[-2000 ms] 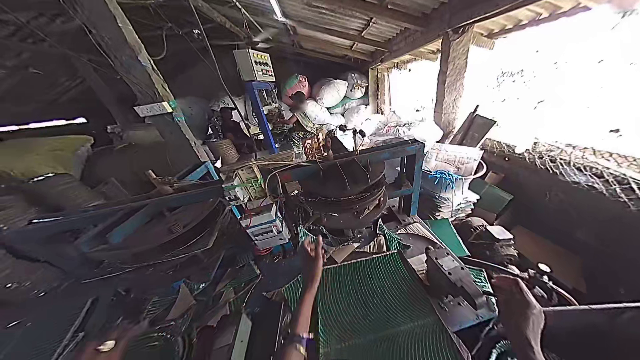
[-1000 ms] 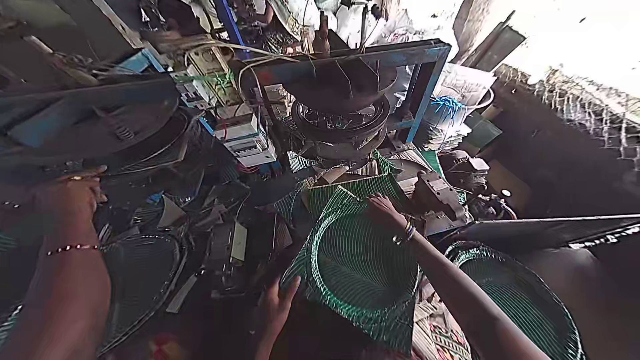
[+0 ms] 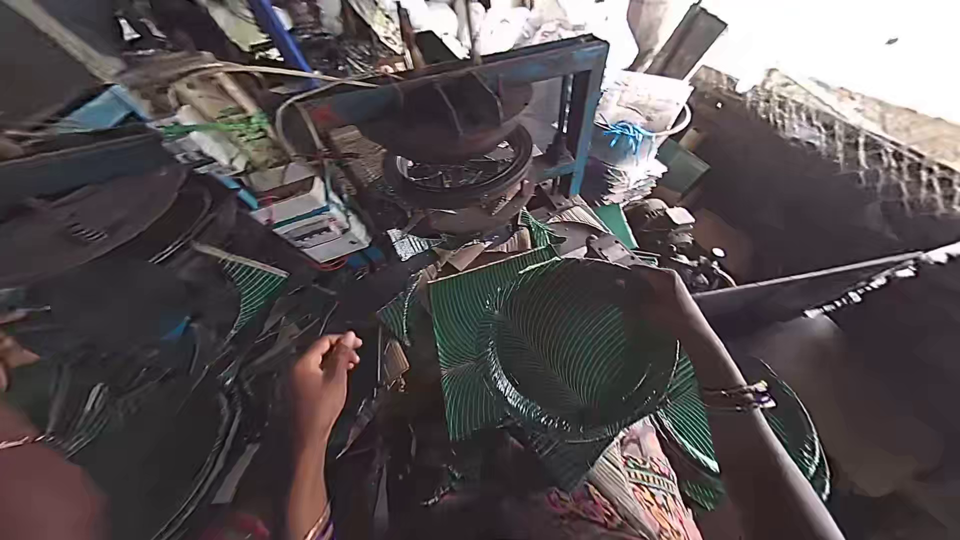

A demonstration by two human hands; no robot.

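Note:
My right hand (image 3: 651, 294) grips the upper right rim of a round green plate (image 3: 577, 352) with a pattern of fine lines. Beside and under that plate lies a green patterned sheet (image 3: 469, 345) with a straight top edge. My left hand (image 3: 330, 367) is raised to the left of the sheet, apart from it, with curled fingers and nothing visible in it. A second round green plate (image 3: 795, 427) sits at the lower right, partly behind my right forearm. Beyond the sheet stands a press with a round metal die (image 3: 461, 176) in a blue frame (image 3: 581, 127).
Another person's arm (image 3: 37, 480) is at the lower left, by a second round press (image 3: 90, 217). A box with switches (image 3: 322, 232) stands between the presses. Green and brown offcuts (image 3: 255, 289) are scattered about. A white bucket (image 3: 637, 101) stands behind at the right.
My left hand has moved up and left, away from the sheet's lower left side. My right hand has shifted right and stays at the plate's rim. The other person's hand has moved left.

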